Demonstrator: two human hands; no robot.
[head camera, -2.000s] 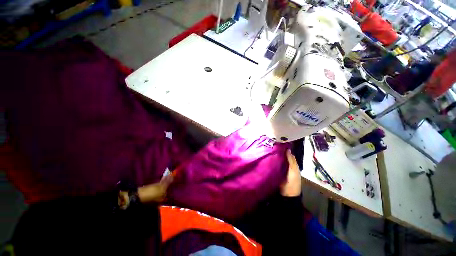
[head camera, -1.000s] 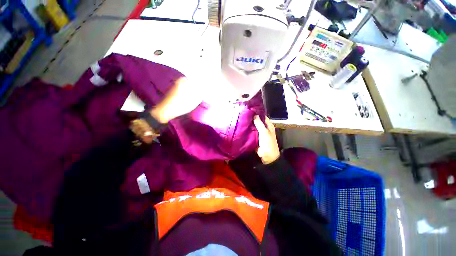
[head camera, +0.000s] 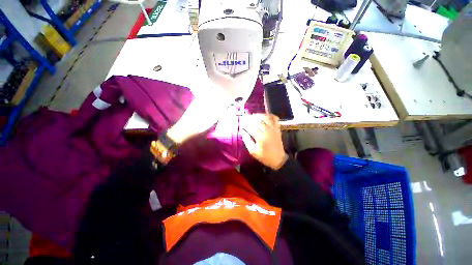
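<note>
A maroon garment runs from the pile at the left over the table's front edge and under the white JUKI machine head. It turns bright magenta under the lamp glare. My left hand lies on the cloth left of the needle area, its fingers washed out by glare. My right hand is on the cloth just right of the needle area, fingers bent onto it. The glare hides the needle and clamp.
On the white table right of the head lie a phone, red-and-black snips, a purple bundle, a control panel and thread cones. A blue basket stands at the lower right.
My right hand has moved up and inward over the cloth, towards the needle area. The view has turned from the left-hand pile to face the machine. The garment now lies across the table's front left.
</note>
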